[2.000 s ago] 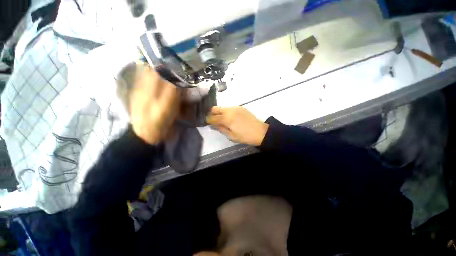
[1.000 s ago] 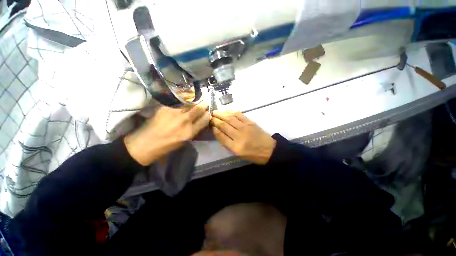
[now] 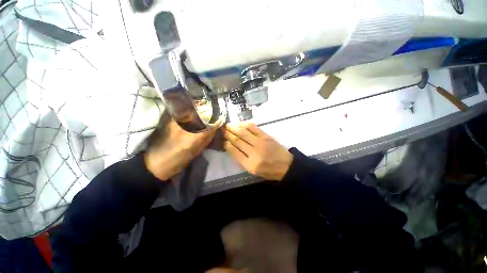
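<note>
The white sewing machine head (image 3: 299, 32) with blue stripes lies across the top of the view. My left hand (image 3: 179, 146) is at the left of the needle area, partly behind the shiny curved metal piece (image 3: 179, 88), with its fingers on grey fabric (image 3: 189, 184). The fabric hangs over the table's front edge. My right hand (image 3: 259, 152) presses its fingertips on the same fabric, right below the presser foot area (image 3: 243, 109). Both hands' fingertips nearly meet there. The needle itself cannot be made out.
White checked quilted lining (image 3: 59, 112) is heaped left of the machine. A small brown piece (image 3: 329, 86) lies on the machine bed. A thin tool with an orange-brown handle (image 3: 451, 99) lies at the right. Grey and checked cloth (image 3: 411, 170) hangs beyond the table's front edge (image 3: 342, 154).
My left hand has come from a blurred position above the fabric to rest beside the needle area. My right hand stays near the presser foot. The view has shifted, and one brown piece no longer shows.
</note>
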